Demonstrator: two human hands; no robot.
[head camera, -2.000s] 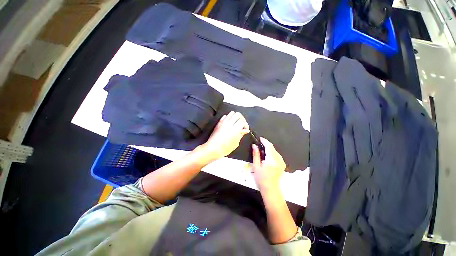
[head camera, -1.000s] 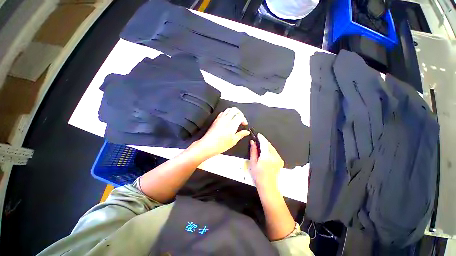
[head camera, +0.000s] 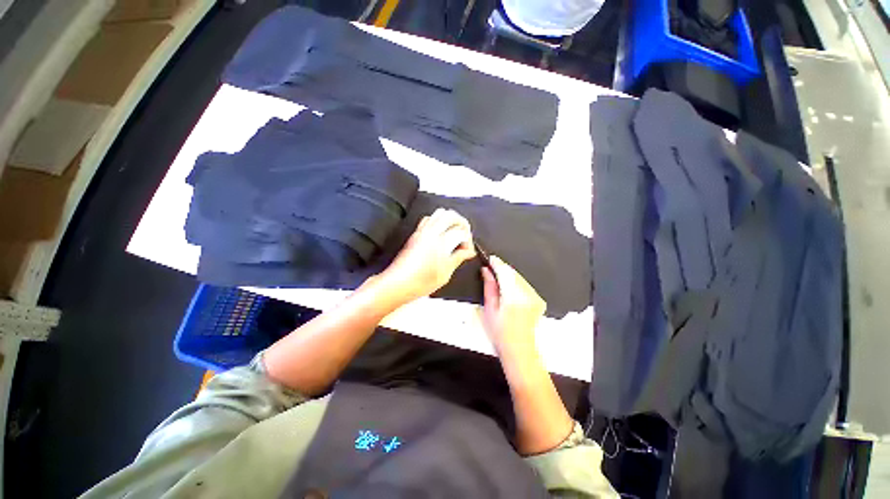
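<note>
A stack of dark garment panels (head camera: 532, 249) lies flat on the white tabletop under my hands. Dark thread snips (head camera: 483, 255) show between my hands. My right hand (head camera: 513, 300) is closed around the snips, their tips pointing up-left at my left fingertips. My left hand (head camera: 439, 246) rests on the near stack with its fingers bent together; whether it pinches cloth is hidden. Turned-back panels (head camera: 293, 195) form a bulky heap left of my left hand.
A second panel stack (head camera: 420, 93) lies along the far table edge. A large hanging panel bundle (head camera: 751, 283) is at the right. A blue plastic crate (head camera: 220, 326) sits below the table at left. Another blue crate (head camera: 652, 44) stands beyond the table. Loose threads hang at lower right.
The whole view has shifted slightly, moving the table and cloth a little left. My hands stay at the same part of the stack, with small changes in finger pose around the snips.
</note>
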